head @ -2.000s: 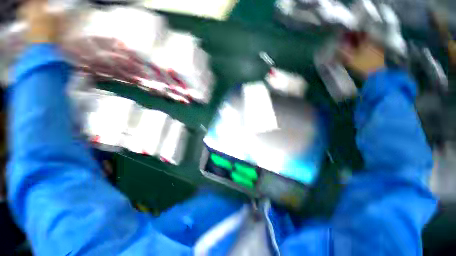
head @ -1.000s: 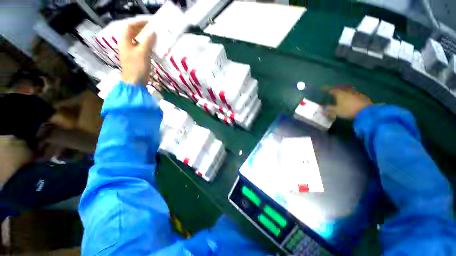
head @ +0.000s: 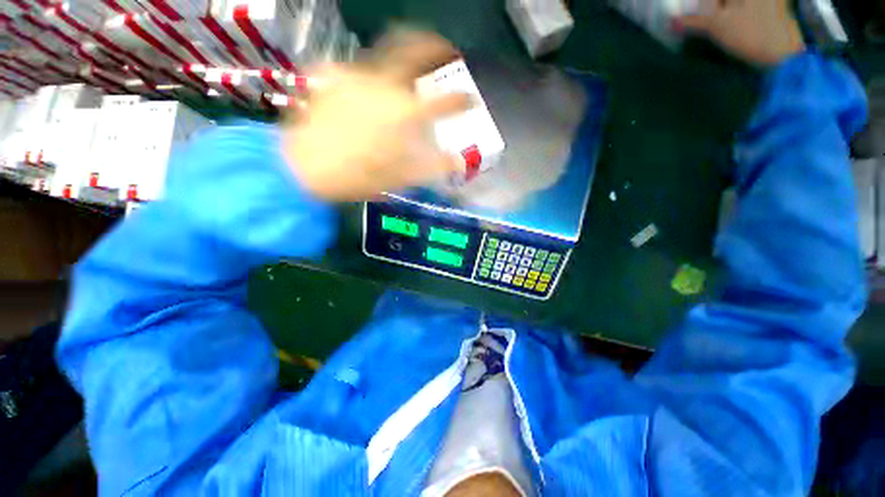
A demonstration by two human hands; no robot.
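Note:
A white product box with a red mark (head: 471,136) is over the silver pan (head: 548,136) of the digital scale, whose display is lit green. My left hand (head: 374,126) is blurred, with its fingers around and partly over this box; whether it grips the box cannot be told. My right hand (head: 752,29) is at the top right edge, partly cut off, with its fingertips on a blurred white box (head: 652,14).
Tiered stacks of red-marked boxes (head: 146,44) stand at the upper left, with a lower row (head: 112,141) nearer me. Another box (head: 540,24) lies beyond the scale. A paper scrap (head: 643,235) and a yellow-green piece (head: 688,280) lie at the right.
My left hand has come from the stacks at the upper left to the box at the scale. My right hand has moved from the box behind the scale to farther out at the upper right. The view has turned.

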